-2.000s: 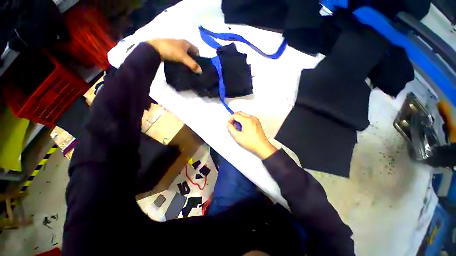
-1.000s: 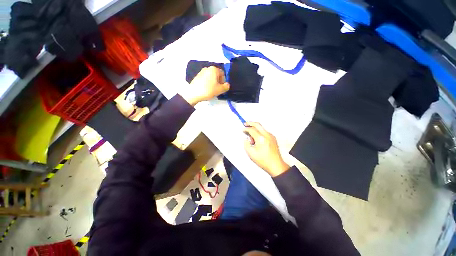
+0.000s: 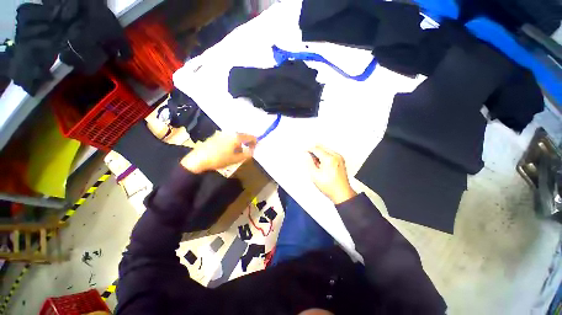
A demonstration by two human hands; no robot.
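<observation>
A small black cloth bundle (image 3: pixel 277 89) lies folded on the white table cover (image 3: pixel 363 111). A blue strip (image 3: pixel 270 127) shows below its lower edge and again above it, curving right; the part between is hidden by the bundle. My left hand (image 3: pixel 219 152), slightly blurred, is at the table's near edge below the bundle, its fingers closed on the strip's lower end. My right hand (image 3: pixel 331 174) is over the near edge to the right, fingers curled, away from strip and bundle. Its palm is hidden, and no held thing shows.
Large black panels (image 3: pixel 437 129) lie overlapping to the right, with more black cloth (image 3: pixel 339 21) at the rear. A metal iron rest (image 3: pixel 539 160) is at the far right. A red crate (image 3: pixel 101 114) stands left, near an open cardboard box (image 3: pixel 256 175) below the table edge.
My left hand has left the bundle and moved down to the strip's lower end. My right hand has let go of the strip. The strip no longer shows across the bundle's top.
</observation>
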